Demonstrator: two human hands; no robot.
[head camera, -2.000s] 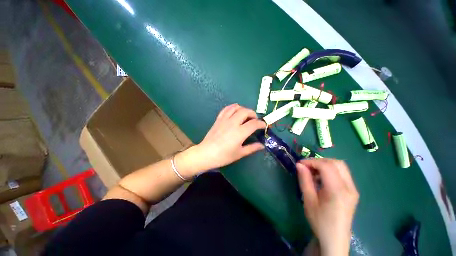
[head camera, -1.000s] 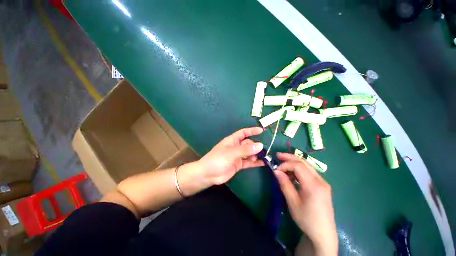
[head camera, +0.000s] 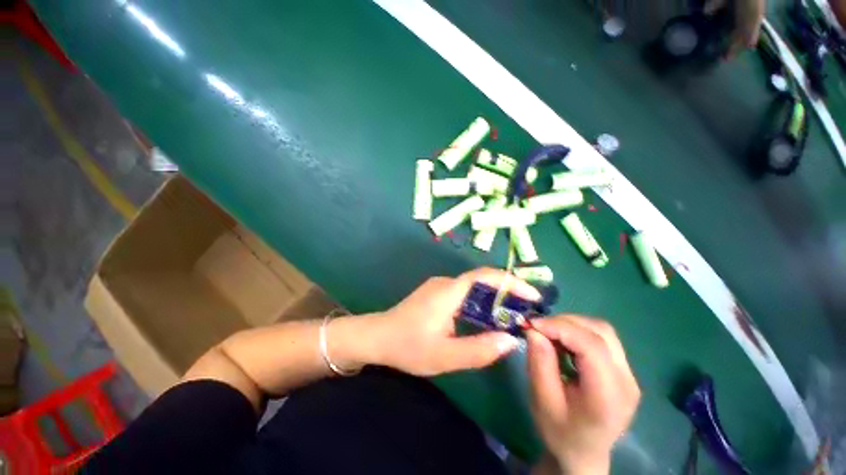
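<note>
My left hand (head camera: 445, 325) holds a dark navy housing (head camera: 480, 303) between thumb and fingers, with its open inside facing up. A small metallic-looking part shows in it. My right hand (head camera: 583, 376) is at the housing's right end, thumb and fingertips pinched at a small red spot, perhaps a wire end. A yellowish wire (head camera: 509, 264) runs from the housing up to a curved dark cover (head camera: 538, 167) lying on the pile. Several light-green battery cells (head camera: 501, 218) with thin red leads lie loose just beyond my hands.
A dark handle part (head camera: 707, 417) lies at the lower right. A round silver part (head camera: 607, 144) sits by the white strip (head camera: 640, 199). Across it are dark ring-ended units (head camera: 781, 148) and another person's hand (head camera: 745, 23). An open carton (head camera: 176, 278) and red stool (head camera: 70, 413) are at left.
The housing has been turned and raised in my left hand, its inside now facing up. My right hand has closed at its right end. The view has shifted, showing more units across the line.
</note>
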